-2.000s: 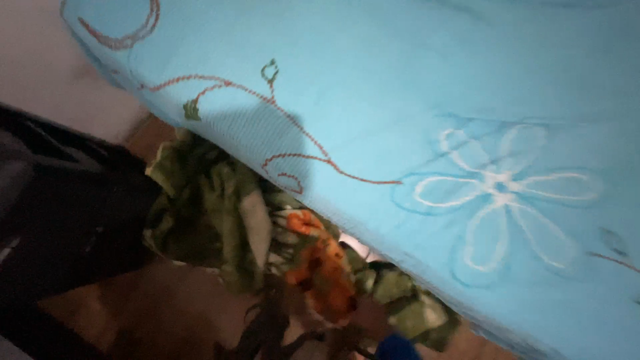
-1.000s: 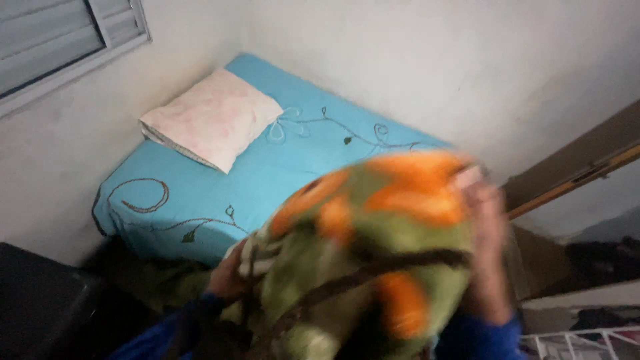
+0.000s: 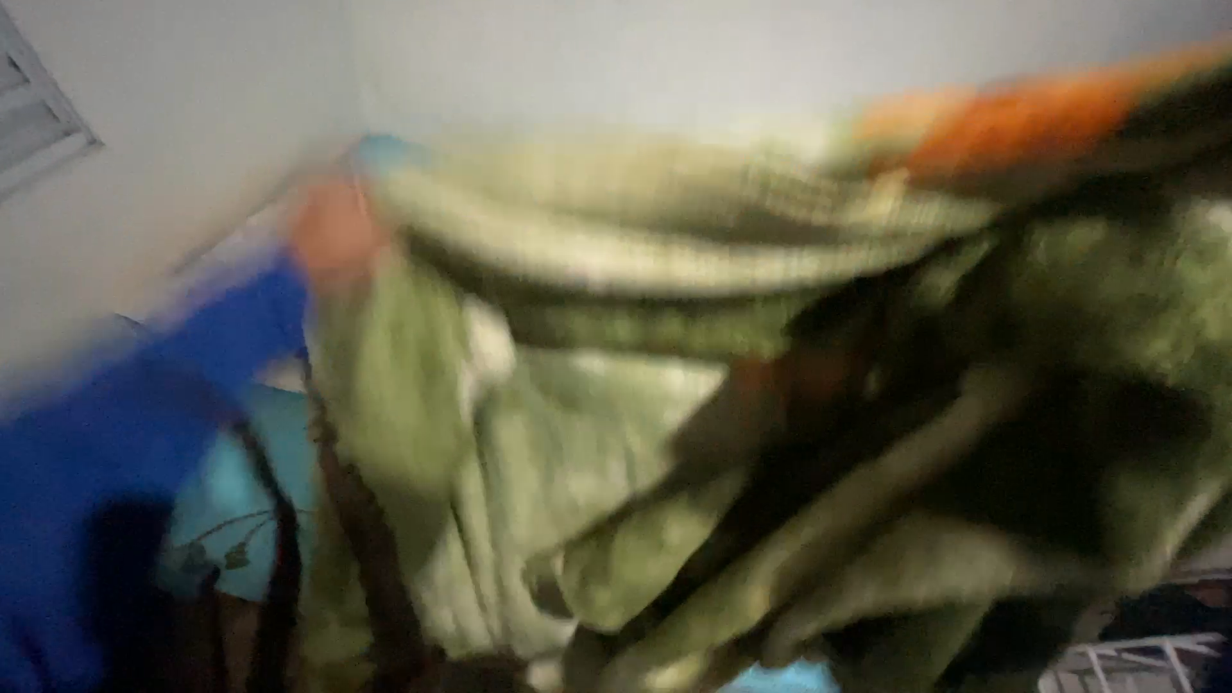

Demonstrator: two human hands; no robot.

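Observation:
A green plush blanket with orange patches spreads across most of the view, blurred by motion and hanging in folds. At the upper left, my left hand, below a blue sleeve, is closed on the blanket's edge. My right hand is not visible; the blanket's folds cover the right side. Bits of the turquoise bed sheet with stitched vines show behind and below the blanket.
A pale wall stands behind the blanket. A louvred window frame is at the upper left. At the lower right is a white wire rack beside dark items.
The blanket, bundled between both hands a second ago, is now spread wide and raised. My left hand has moved up with its edge. The pillow seen earlier is hidden or out of view.

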